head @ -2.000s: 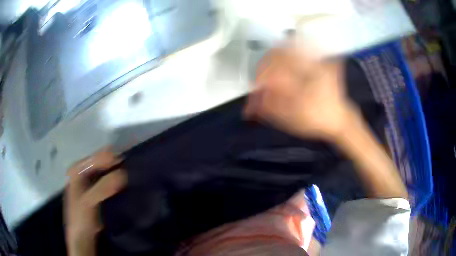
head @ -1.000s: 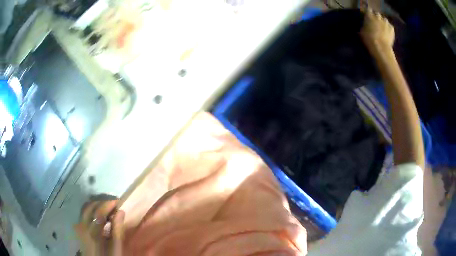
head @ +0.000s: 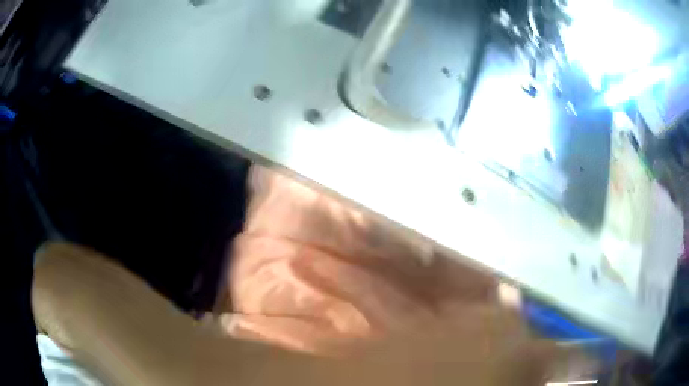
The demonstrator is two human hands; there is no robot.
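Note:
A forearm with a white sleeve end enters at the lower left and crosses the bottom of the view. It leads to what looks like my left hand [head: 498, 332], low on the right, strongly blurred and partly cut off; its fingers and any hold cannot be made out. I cannot pick out my right hand. Black cloth [head: 143, 188] hangs in a dark mass below the table edge at the left, and no fingers show on it. The white machine table [head: 204, 68] slants across the view.
A peach-coloured garment [head: 295, 279] covers the lap below the table edge. Grey metal bed covers [head: 423, 68] and a glaring lamp [head: 612, 45] are at the upper right. A blue object [head: 559, 320] shows under the table edge at the lower right.
The view has swung round, and the blue basket of black cloth has left the right side. The outstretched right arm is no longer seen there. A forearm now crosses the bottom.

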